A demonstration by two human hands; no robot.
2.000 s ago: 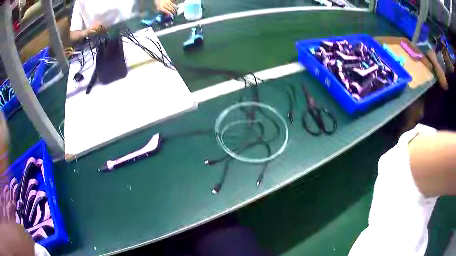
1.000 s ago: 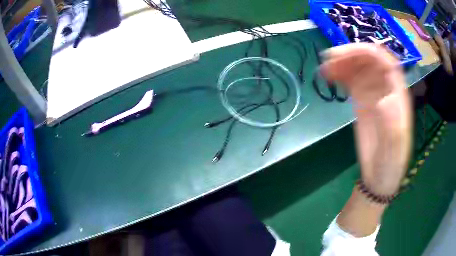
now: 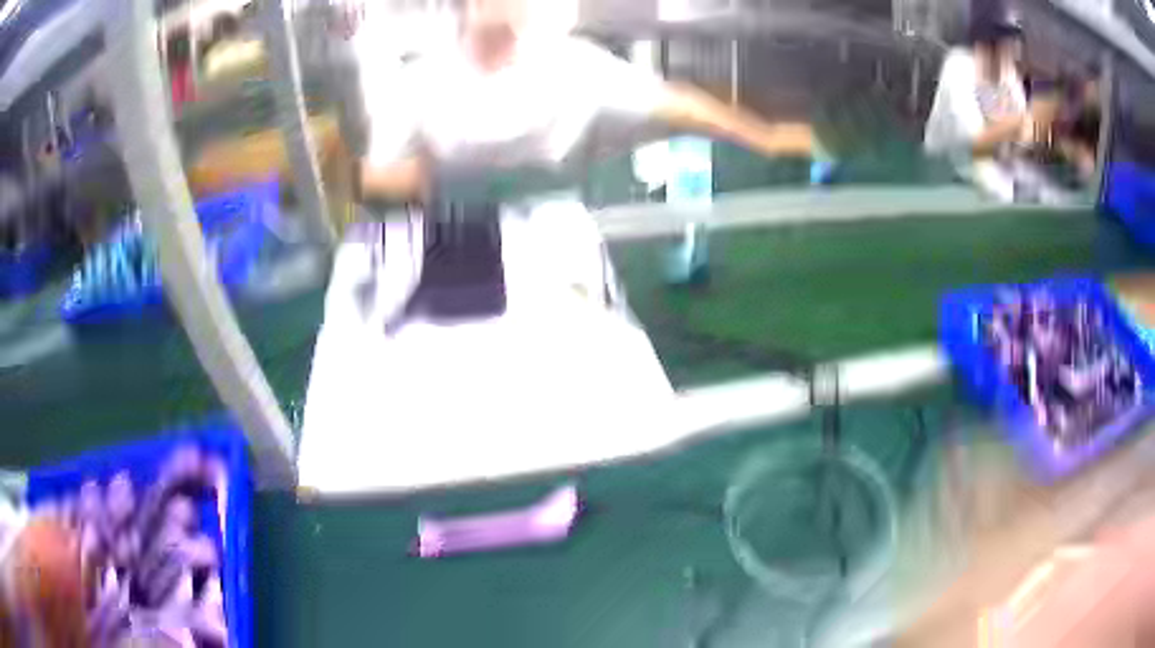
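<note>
The frame is strongly blurred. A pink-and-black 3D printing pen [image 3: 498, 525] lies on the dark green bench in front of the white board. A pale coil of filament [image 3: 735, 506] lies to its right, over dark cables. My left hand [image 3: 48, 576] is a blur at the lower left edge, over the left blue bin [image 3: 237, 544] of pens; its fingers cannot be made out. My right hand or forearm [image 3: 1051, 544] is a large blur at the lower right, cut off by the edge; whether it holds anything cannot be told.
The white board [image 3: 494, 418] has a dark object on it. The right blue bin [image 3: 975, 367] of jumbled pens stands at the right. A person in white [image 3: 507, 114] is across the bench, another person [image 3: 982, 114] farther right. A pale post [image 3: 190, 266] rises at the left.
The view has tilted up and turned left. My right hand has moved lower in the picture and blurred. My left hand has come into view at the left. The pen still lies by the board.
</note>
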